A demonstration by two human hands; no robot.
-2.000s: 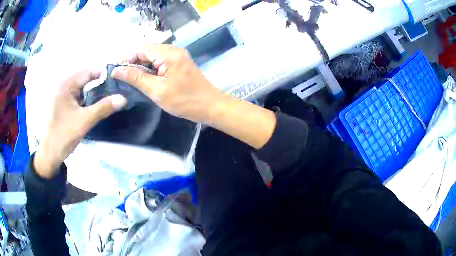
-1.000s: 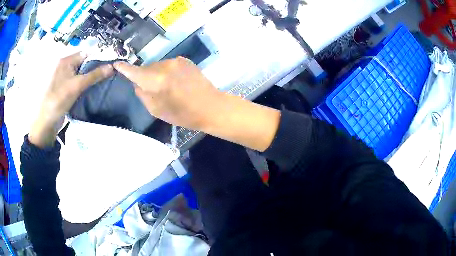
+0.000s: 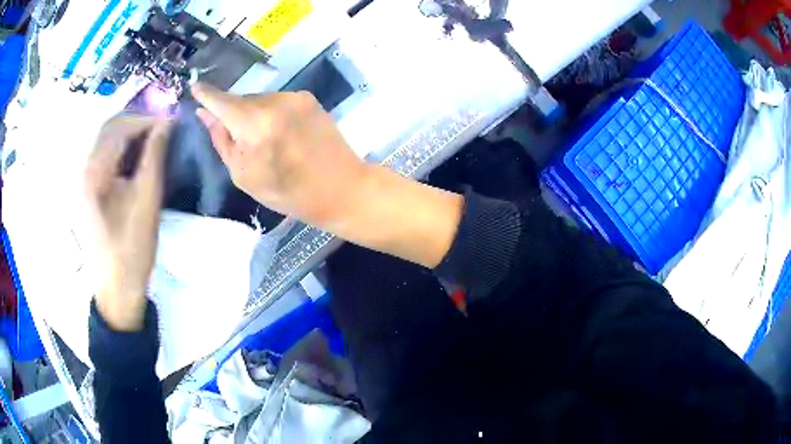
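The dark grey cloth piece (image 3: 192,169) lies between my hands, its upper end at the needle area (image 3: 165,74) of the sewing machine, under a purple-white glow. White cloth (image 3: 195,269) lies below it and hangs over the table edge. My left hand (image 3: 128,178) is blurred, at the left side of the dark piece; its grip is unclear. My right hand (image 3: 282,152) is at the right side, index fingertip close to the needle area and thumb a little lower; whether cloth is pinched is unclear.
A ruler tape (image 3: 429,143) runs along the table's front edge. A dark lint clump (image 3: 486,30) lies on the table. A blue crate (image 3: 646,147) stands right of my knees, with white cloth (image 3: 737,234) beside it. Crumpled grey cloth (image 3: 269,403) lies low left.
The dark piece has moved up to the needle area and the glow has appeared. My left hand has turned more upright and shifted right since one second ago. The view has shifted, showing the machine head.
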